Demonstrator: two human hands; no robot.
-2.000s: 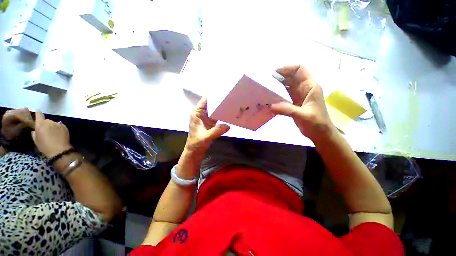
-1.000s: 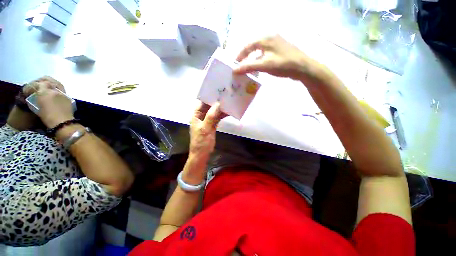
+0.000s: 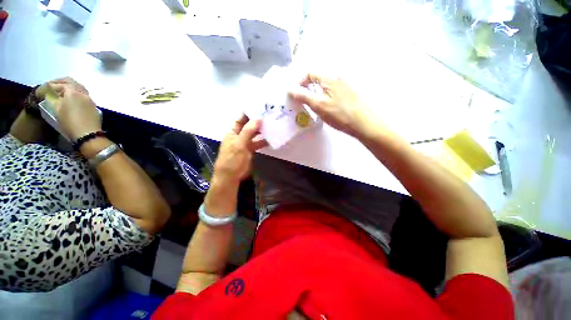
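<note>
A white box (image 3: 280,128) with small dark print and a round gold-yellow seal sticker (image 3: 303,119) is held at the table's front edge. My left hand (image 3: 241,147) grips its left lower side, with the thumb on the near face. My right hand (image 3: 325,103) is at its upper right side, fingers bent over the edge. The box's far side is washed out by glare, so I cannot tell whether it is open there.
White boxes (image 3: 216,40) stand behind, others at the back left. Yellow strips (image 3: 159,95) lie left. A yellow sheet (image 3: 469,150) and grey knife (image 3: 503,167) lie right. Clear plastic (image 3: 485,50) is back right. Another person's hand (image 3: 72,112) holds a box at left.
The white box was turned so that its sticker shows, and now sits slightly lower. My right hand has moved a little down against it. The other person's hands now hold a box.
</note>
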